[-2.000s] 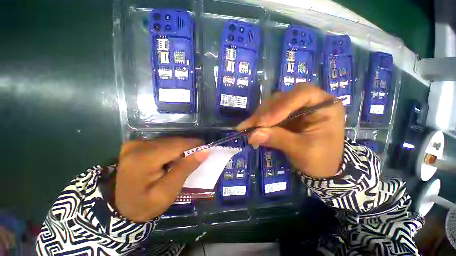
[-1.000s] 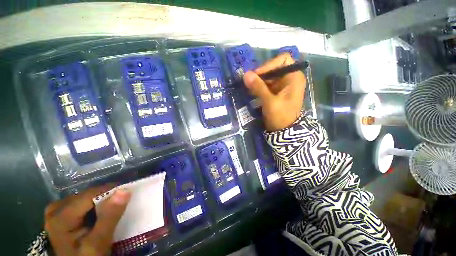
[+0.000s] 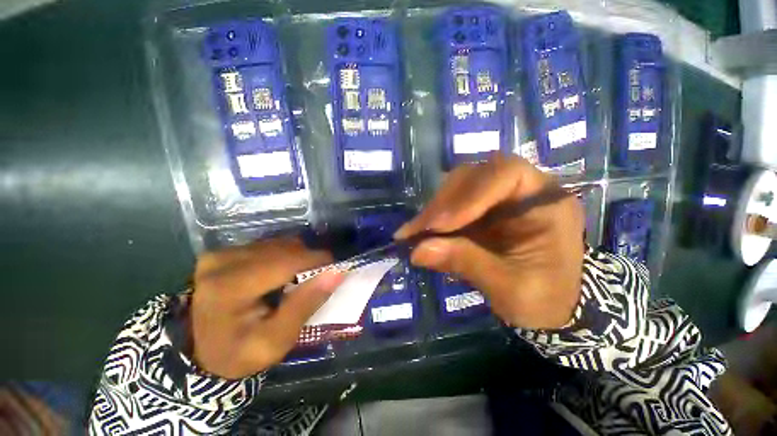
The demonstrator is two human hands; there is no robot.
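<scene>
My left hand [image 3: 251,306] pinches a small white label sheet [image 3: 353,294] with a dotted edge and a dark red band at its lower end. My right hand [image 3: 511,243] holds thin dark tweezers [image 3: 379,249] like a pen, their tip at the sheet's upper edge. Whether a label is on the tip cannot be told. Below the hands, blue phones with open backs, such as one at the upper left [image 3: 253,106], lie in two rows in a clear blister tray [image 3: 183,192]. The hands partly hide the lower row.
The tray lies on a dark green bench [image 3: 77,213]. A pale rail [image 3: 682,64] runs behind it at the upper right. Two round white fan bases [image 3: 760,217] stand at the right edge, with a dark flat handset [image 3: 720,183] beside them.
My right hand has come back from over the upper-row phones to the label sheet in my left hand. The view has shifted, and both hands now meet over the lower row.
</scene>
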